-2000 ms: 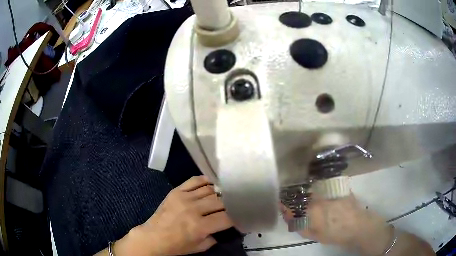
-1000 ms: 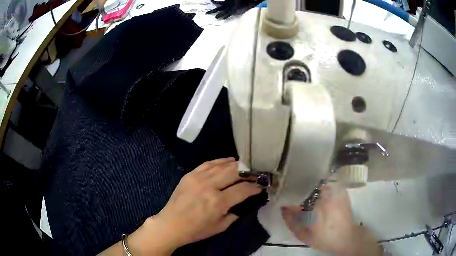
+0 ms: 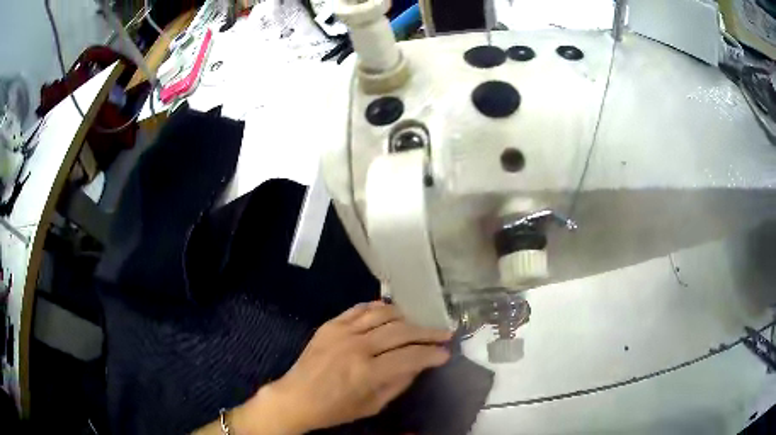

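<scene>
Dark ribbed garment fabric [image 3: 230, 340] lies on the machine table left of and below the sewing machine head [image 3: 476, 127]. A fabric corner reaches out to the right of my left hand. My left hand [image 3: 366, 365] lies on the cloth, palm down, with its fingertips beside the needle area. The needle area is hidden by the fingers and the off-white take-up lever guard [image 3: 404, 238]. Whether the fingers pinch the cloth cannot be told. The thread tension knob [image 3: 522, 265] is at the head's front. My right hand is not in view.
A pale flat lever [image 3: 310, 225] hangs left of the head. A pink-edged object [image 3: 189, 68] lies at the upper left. A wood-edged table [image 3: 64, 183] stands at far left. Small dark metal parts lie at the right edge.
My right hand, earlier below the tension parts, has left the picture. The camera view has shifted. The dark cloth's far edge now sits lower, and my left hand stays on the cloth.
</scene>
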